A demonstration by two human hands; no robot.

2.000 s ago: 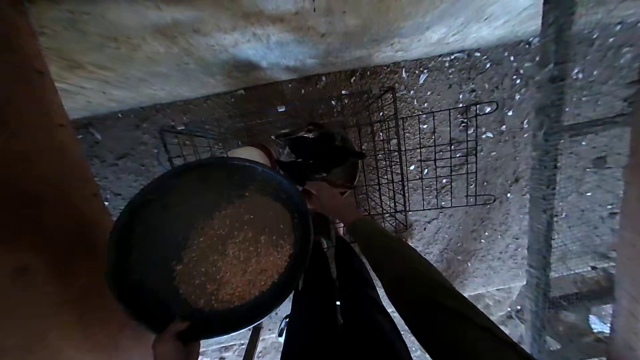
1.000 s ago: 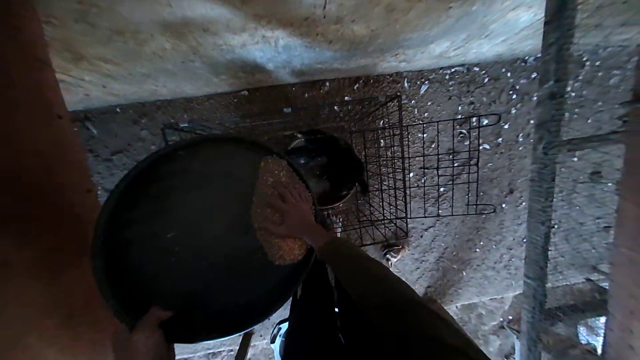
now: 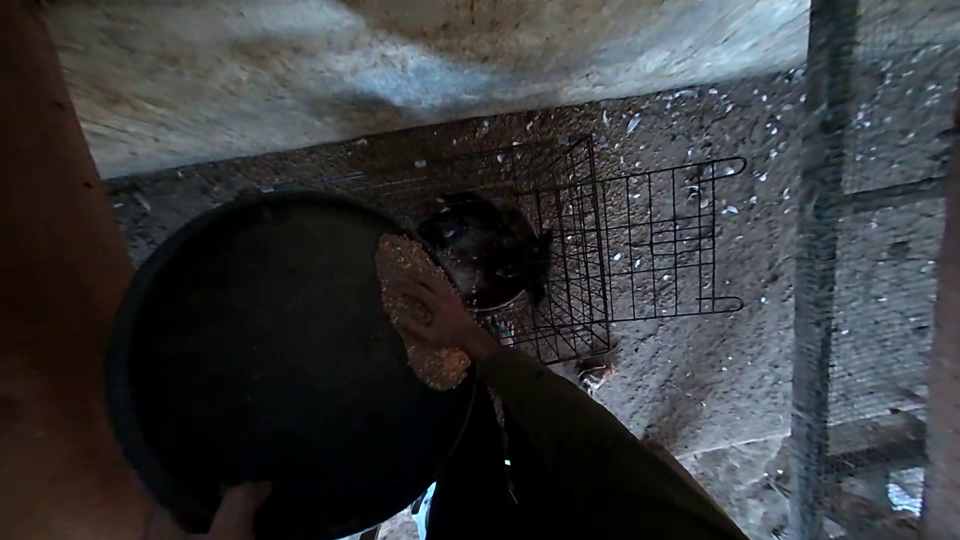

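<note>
My left hand (image 3: pixel 238 510) grips the lower rim of a large round black basin (image 3: pixel 285 337), with the thumb over the edge. The basin is tilted, and grain (image 3: pixel 439 366) is heaped along its right side. My right hand (image 3: pixel 439 311) lies on the grain with its fingers spread; whether it holds any grain cannot be seen. Just beyond the basin's right rim, dark-feathered birds, apparently chickens (image 3: pixel 480 217), crowd over a round container (image 3: pixel 499 306), whose edge shows below them.
A black wire cage (image 3: pixel 570 255) stands around the birds, its open door panel (image 3: pixel 675 240) reaching right. Another bird (image 3: pixel 596 373) is near the cage's lower corner. A stained wall (image 3: pixel 300 90) runs behind. Scattered feathers dot the dirt floor (image 3: pixel 735 360). A post with wire mesh (image 3: pixel 817 262) stands right.
My right hand has moved from beside the birds onto the grain in the basin. The basin has tilted, and the grain spread over its bottom has gathered at the right side.
</note>
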